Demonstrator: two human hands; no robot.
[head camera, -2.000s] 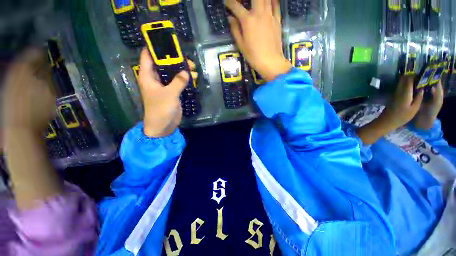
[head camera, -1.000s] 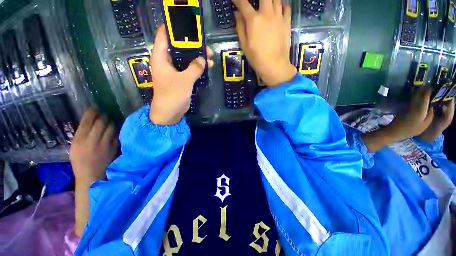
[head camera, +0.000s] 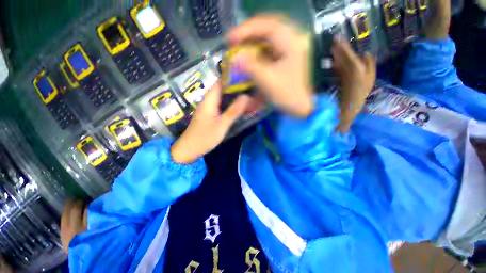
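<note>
A keypad phone with a yellow frame and a bluish screen (head camera: 238, 72) is between my two hands at the right end of the tray. My left hand (head camera: 205, 125) is round its lower end from below left. My right hand (head camera: 285, 69) is blurred, with its fingers over the phone's screen and side. The clear blister tray (head camera: 141, 98) lies slanted in front of me with two rows of phones. In the upper row, one phone has a white screen (head camera: 147, 19), one a dark screen (head camera: 113, 36) and one a blue screen (head camera: 80, 62). Lower-row screens look whitish.
Another person's hand (head camera: 354, 80) is close on the right, beside another tray of phones (head camera: 362, 25). Part of another hand (head camera: 73, 221) shows at the lower left. A shiny clear tray (head camera: 21, 197) lies at the left edge. Green bench surface (head camera: 32, 154) shows between trays.
The view has turned, so the tray lies slanted. My right hand has left the tray's phones and is at the held phone, beside my left hand. The held phone's screen, dark before, looks bluish.
</note>
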